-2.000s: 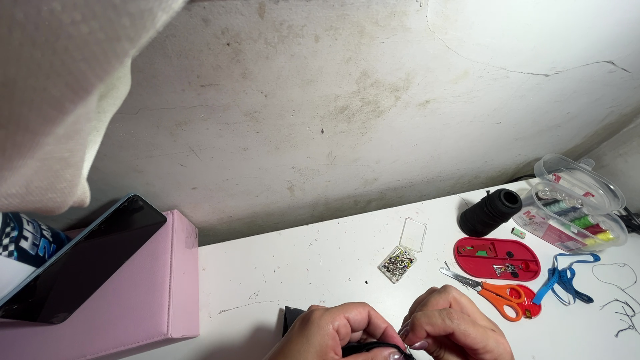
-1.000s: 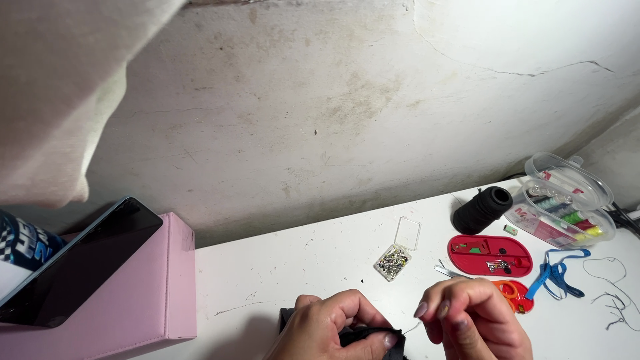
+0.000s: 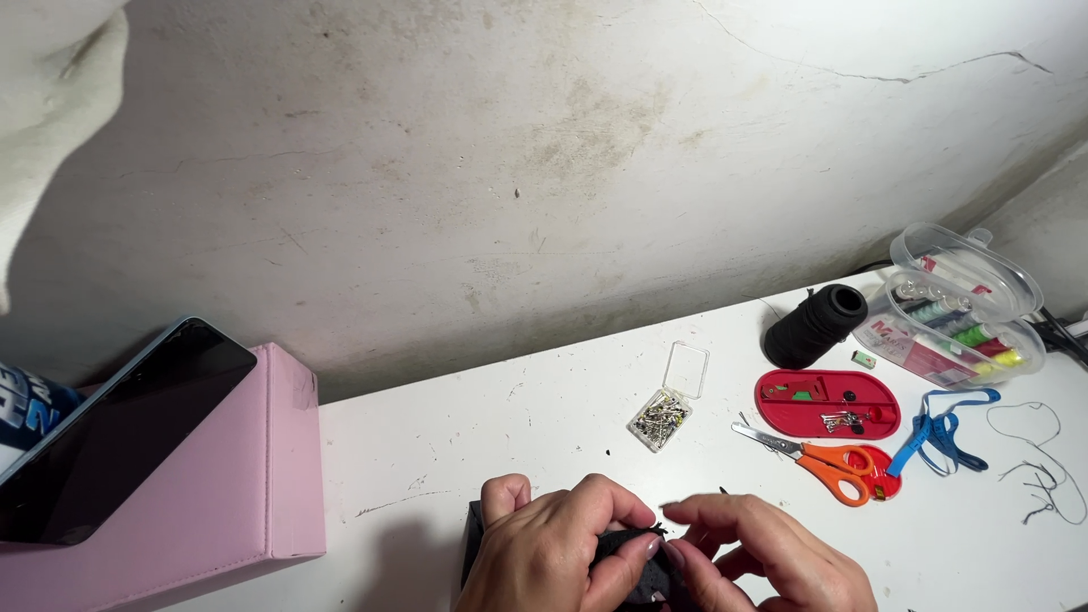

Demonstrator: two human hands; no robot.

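Black fabric [image 3: 654,586] lies at the bottom edge, pinched at its frayed top by my left hand [image 3: 561,544], thumb and forefinger closed on it. My right hand [image 3: 765,552] meets it from the right, its thumb tip at the cloth beside my left thumb and its forefinger raised. No needle can be made out now. Orange-handled scissors [image 3: 824,467] lie above my right hand, over a small red case part [image 3: 886,484]. Farther up are an open clear box of pins [image 3: 659,421], a red oval sewing case [image 3: 826,404] and a black thread cone [image 3: 813,325].
A clear lidded box of coloured thread spools [image 3: 956,331] stands at the back right. A blue tape measure [image 3: 943,438] and loose thread [image 3: 1041,476] lie at the right. On the left, a phone [image 3: 127,442] leans over a pink box [image 3: 280,459]. The wall [image 3: 510,212] runs behind.
My right hand, a little apart from the cloth a second ago with a thin thread or needle between, is now back against it. My left hand keeps its hold.
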